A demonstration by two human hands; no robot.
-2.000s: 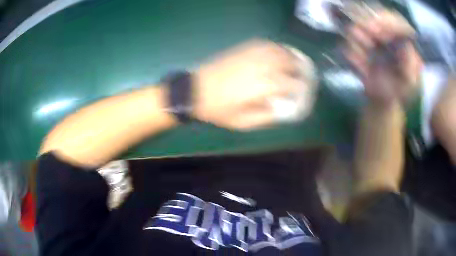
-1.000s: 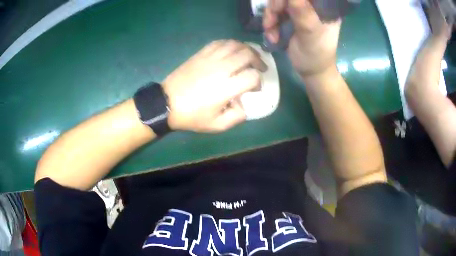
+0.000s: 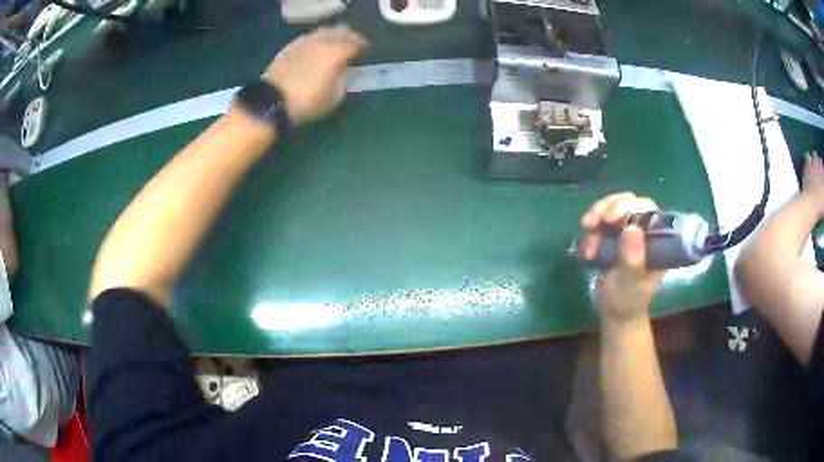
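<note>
My right hand [image 3: 623, 248] grips the grey electric screwdriver [image 3: 658, 245] above the right part of the green bench, its bit end to the left and its black cord [image 3: 763, 162] running off to the right. My left hand [image 3: 316, 72] is stretched out to the far side, over the pale strip; it is blurred and its fingertips are near a white housing [image 3: 313, 7] at the top edge. Whether they touch it, I cannot tell. A second white housing [image 3: 417, 9] lies to the right of it.
A silver metal screw feeder [image 3: 547, 135] stands right of centre. A white sheet [image 3: 723, 153] lies at right, beside a neighbour's arm [image 3: 786, 262]. Another white housing [image 3: 33, 123] and cables are at far left. White housings [image 3: 230, 390] show below the bench edge.
My left hand has moved forward from the housing it held near the bench's middle, which no longer shows there. My right hand with the screwdriver has come back lower. The view now reaches farther across the bench.
</note>
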